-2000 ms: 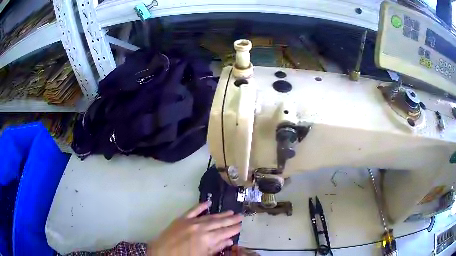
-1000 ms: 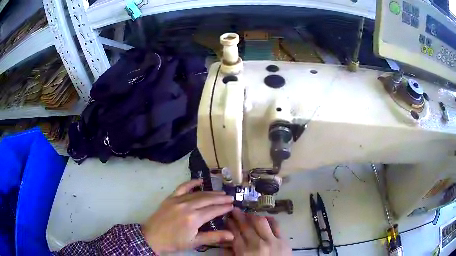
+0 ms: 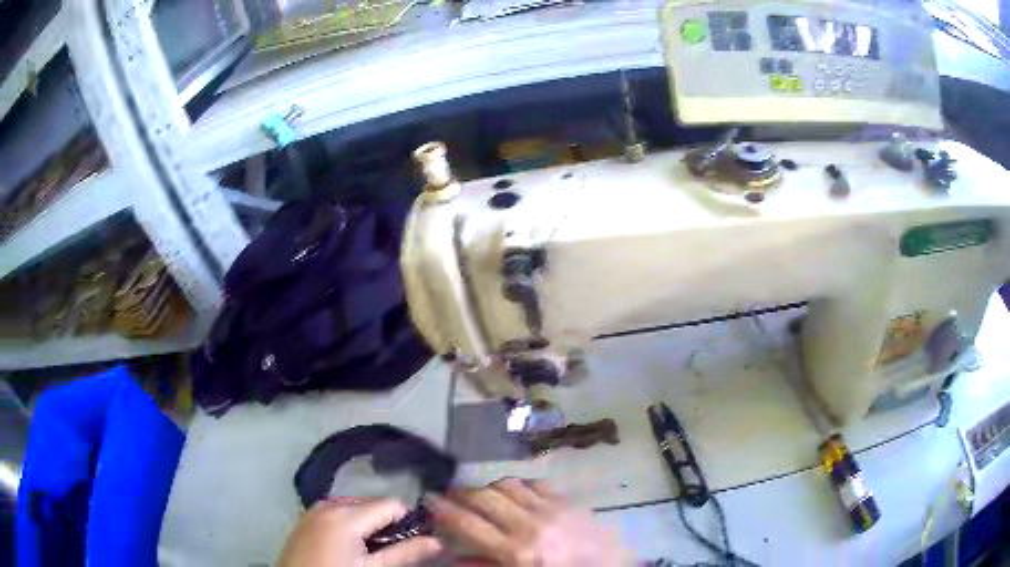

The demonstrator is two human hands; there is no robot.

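A dark fabric band (image 3: 373,442) forms a loop on the white table, left of the grey needle plate (image 3: 484,432). My left hand (image 3: 352,534), cut off by the bottom edge, grips the band's near part with its fingers. My right hand (image 3: 512,525) is blurred, with its fingertips on the band's right side; whether it grips the band is not clear. The cream sewing machine (image 3: 687,238) stands behind, its presser foot area (image 3: 518,416) showing no fabric under it. The brown metal edge guide (image 3: 576,435) lies right of the foot.
Black thread snips (image 3: 678,456) and a screwdriver (image 3: 849,483) lie on the table at right. A dark fabric pile (image 3: 321,305) sits behind left. A blue bin (image 3: 94,471) stands at the left. The control panel (image 3: 806,64) is above the machine, and a shelf frame (image 3: 144,166) is at upper left.
The band has come out from under the presser foot and moved left, now showing as an open loop. Both hands have moved with it. The camera view has turned right and up.
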